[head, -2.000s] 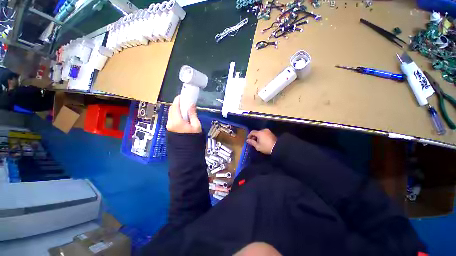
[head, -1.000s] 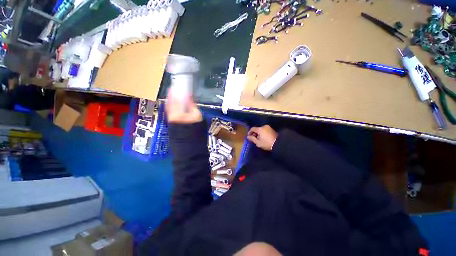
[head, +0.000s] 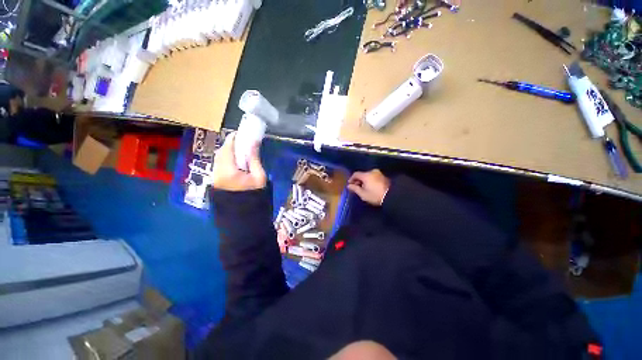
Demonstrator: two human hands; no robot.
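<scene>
My left hand [head: 238,167] is shut on the handle of a white handheld fan unit [head: 257,107], its round head up, over the front edge of the dark mat [head: 281,70]. My right hand [head: 369,187] rests at the rim of the blue crate [head: 345,211] with fingers curled; whether it grips the rim I cannot tell. A white handle housing shell [head: 395,104] with a ring head lies on the brown board [head: 464,126]. A white plastic fixture [head: 329,121] with prongs stands at the bench edge.
Loose white housing parts [head: 307,211] fill the crate. White units [head: 204,28] stand in a row at far left. A screwdriver [head: 538,91], glue bottle [head: 590,105], tweezers [head: 542,31] and pliers [head: 626,130] lie right. White wires [head: 329,24] lie on the mat. A red stool [head: 146,156] stands below.
My left hand has moved slightly left with the fan unit, which tilted upright and now leans again. My right hand has stayed by the crate rim. The view has shifted slightly.
</scene>
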